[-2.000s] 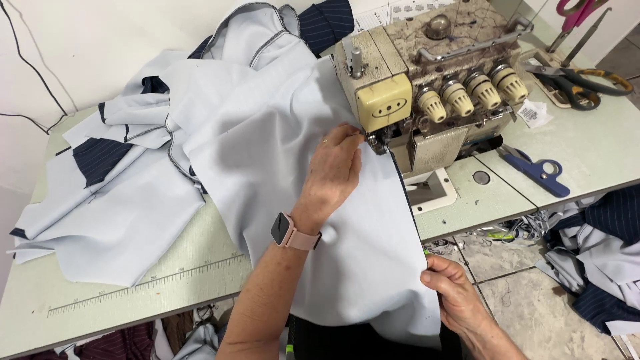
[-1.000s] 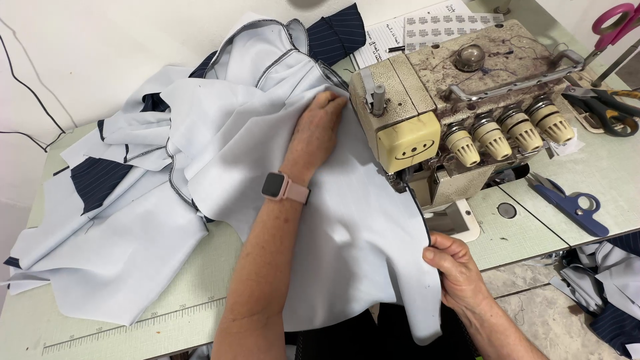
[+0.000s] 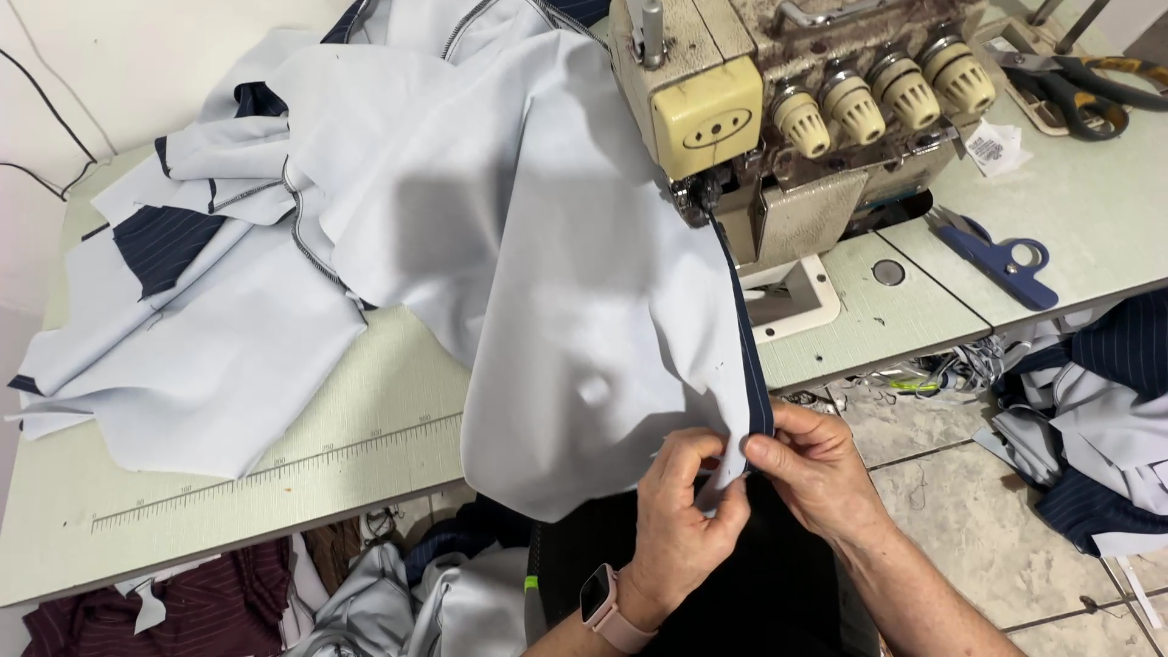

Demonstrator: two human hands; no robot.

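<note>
A large light-grey fabric piece [image 3: 584, 274] runs from the needle area of an overlock sewing machine [image 3: 707, 119] down past the table's front edge. Along its right side lies a navy pinstriped fabric edge [image 3: 750, 365]. My left hand [image 3: 684, 520], with a smartwatch [image 3: 599, 598] on the wrist, pinches the grey fabric's lower right edge. Close beside it, my right hand [image 3: 812, 465] pinches the navy and grey edges between thumb and fingers. The fabric's upper edge passes under the machine's head, where the presser foot is mostly hidden.
Joined grey and navy garment pieces [image 3: 210, 365] spread over the table's left side, above a printed ruler scale [image 3: 274, 472]. Blue thread snips [image 3: 999, 260] and black-handled scissors [image 3: 1077, 91] lie right of the machine. Fabric heaps [image 3: 1113, 411] sit below the table.
My left hand has moved from the fabric near the machine down to the lower edge, beside my right hand. The navy strip along the edge now shows more widely. The view has moved closer.
</note>
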